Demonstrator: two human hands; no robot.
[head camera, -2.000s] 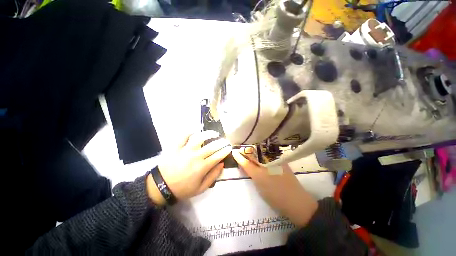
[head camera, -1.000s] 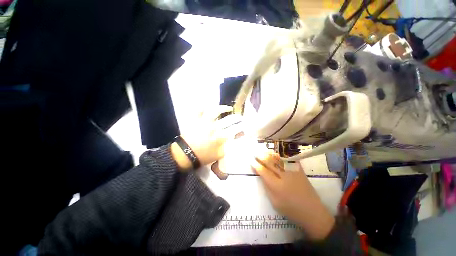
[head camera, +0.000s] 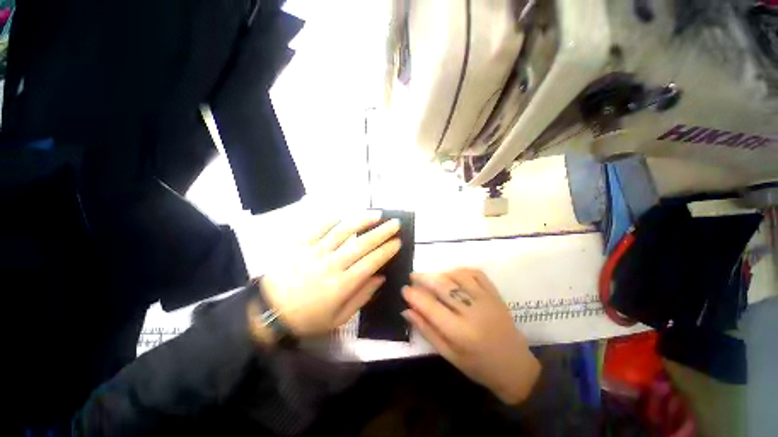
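Note:
A narrow black fabric piece lies lengthwise near the table's front edge, in front of the sewing machine. My left hand lies over its left side, fingers flat on it, holding it down. My right hand holds its right edge with the fingertips. The presser foot area is behind and to the right, apart from the fabric. The underside of the piece is hidden.
A large black heap of cut pieces is at left, with one strip hanging off. At right are red scissor handles, a blue-grey scrap and a black fabric pile. A printed ruler scale runs along the front edge.
Both hands have moved from the needle area toward the table's front edge. The black piece now shows flat between them. The view has shifted, and the machine appears higher and larger.

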